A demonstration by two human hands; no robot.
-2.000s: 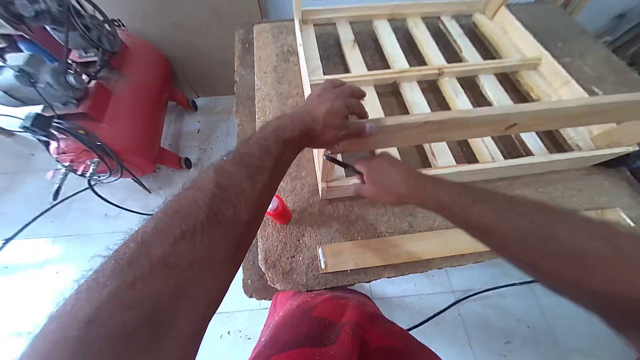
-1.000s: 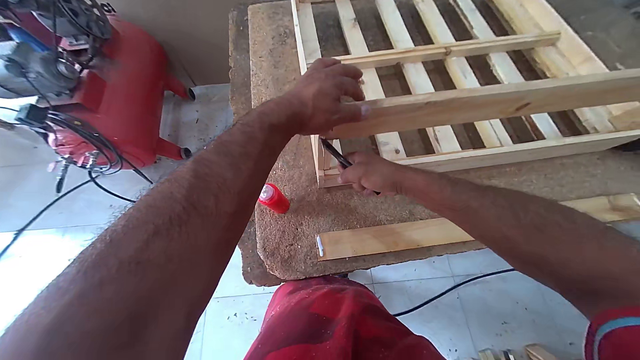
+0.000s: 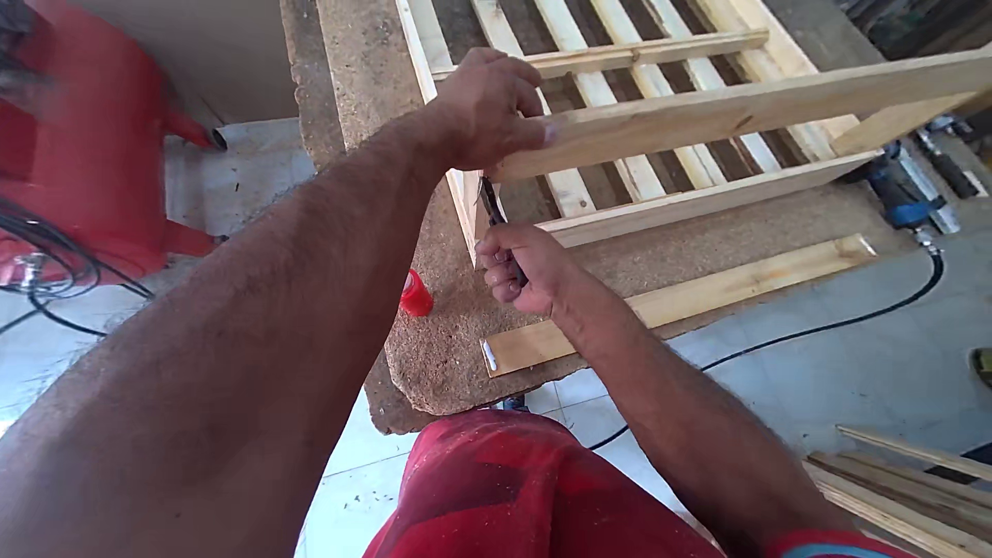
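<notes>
My left hand [image 3: 496,108] grips the near end of a raised wooden board [image 3: 697,116], which slants over a slatted wooden frame [image 3: 682,205]. My right hand [image 3: 523,267] is closed around a dark-handled hand tool [image 3: 492,203], perhaps pliers or pincers; its tip meets the frame's corner just below the board's end. A red plastic bottle or container [image 3: 416,294] is to the left of my right hand. A loose wooden board [image 3: 697,298] with white glue-like stuff on both ends lies nearer to me, partly behind my right forearm.
The frame rests on a rough particleboard worktop [image 3: 434,364]. A red air compressor [image 3: 93,139] with black hoses stands on the tiled floor at left. At right, a blue and black air tool [image 3: 907,198] joins a black hose [image 3: 821,333]. Wood strips [image 3: 899,496] lie low at right.
The view has turned somewhat, bringing the air tool into sight. The right hand has drawn toward me and its grip has turned, with the tool more upright. The left hand stays on the board's end.
</notes>
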